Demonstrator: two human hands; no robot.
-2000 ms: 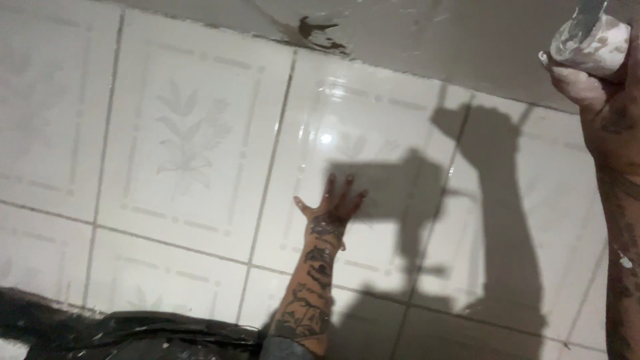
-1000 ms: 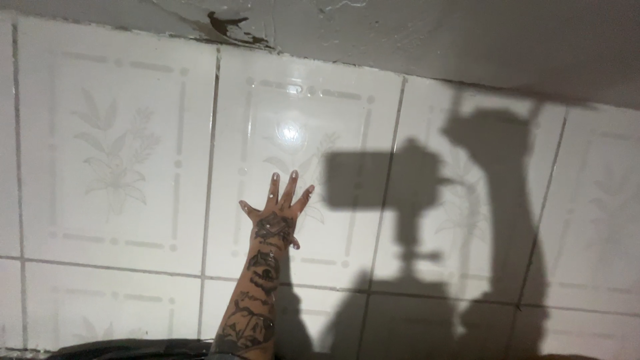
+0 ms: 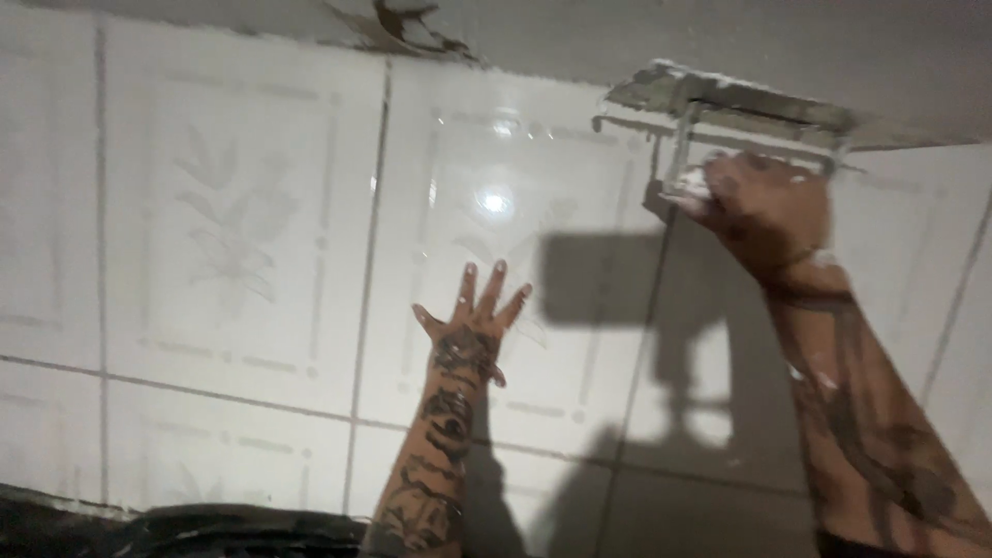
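Observation:
My left hand (image 3: 469, 318) lies with its fingers spread on a white glazed wall tile (image 3: 504, 248) with a faint flower pattern; it holds nothing, and the forearm behind it is tattooed. At the right, my right hand (image 3: 763, 201) is closed around the handle of a plastering trowel (image 3: 744, 101). The trowel's flat blade meets the grey plastered wall along the top edge of the tiles. White plaster clings to the blade's edge, the handle and my right fingers.
Grey plaster (image 3: 697, 31) runs above the tiles, with a dark damaged patch (image 3: 411, 27) near the top middle. A black, crumpled-looking thing (image 3: 232, 531) lies along the bottom left. Shadows of an arm and a camera-like shape fall across the tiles.
My right hand, out of view one second ago, is back in view with the trowel at the plaster's lower edge. My left hand remains spread on the tile.

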